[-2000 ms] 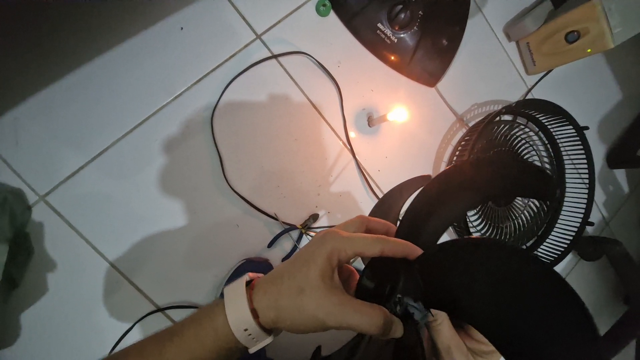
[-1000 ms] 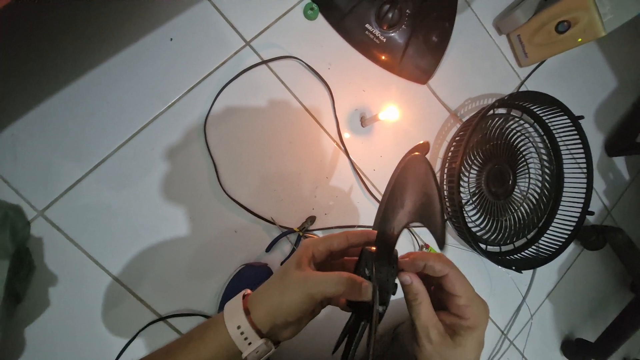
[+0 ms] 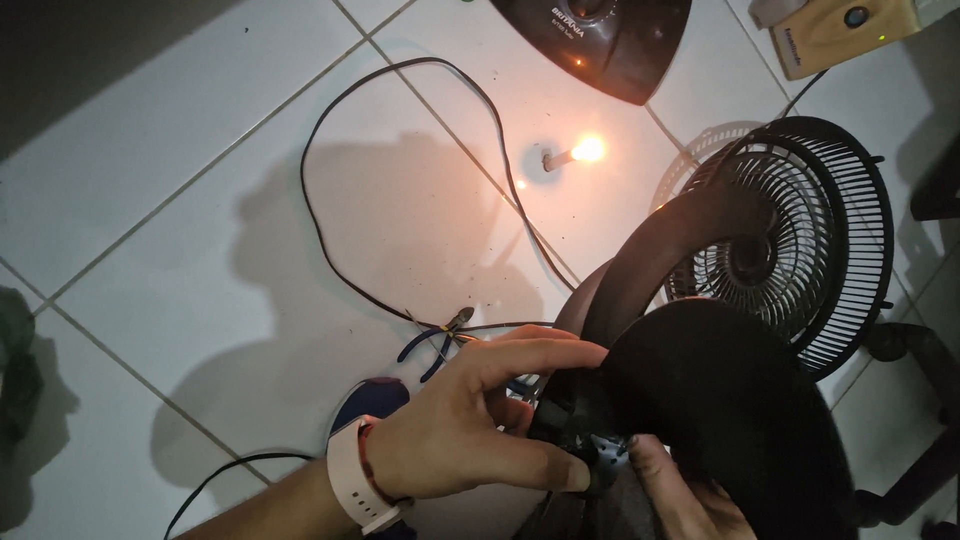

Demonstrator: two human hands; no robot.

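My left hand (image 3: pixel 480 409), with a pale watch band on its wrist, grips the hub of a black plastic fan blade (image 3: pixel 735 397) between thumb and fingers. My right hand (image 3: pixel 686 495) holds the same part from the right, its thumb tip at the hub beside a small greyish piece (image 3: pixel 609 450) that I cannot name for sure. The broad blades hide most of the right hand's fingers. Left of the hub, blue-handled cutting pliers (image 3: pixel 450 334) lie on the floor by a black cable (image 3: pixel 304 169) and some thin wires.
A lit candle (image 3: pixel 559 159) stands on the white tile floor, close to the cable loop. Beyond it lies a black plastic fan base (image 3: pixel 615 45). A round black fan grille (image 3: pixel 855 247) is at the right, a beige voltage stabilizer (image 3: pixel 821 37) at the top right, dark chair legs (image 3: pixel 919 465) at the lower right.
The fan blade has turned from nearly edge-on one second ago to showing its broad faces, which now cover part of the grille and of my right hand. Both hands stay on it.
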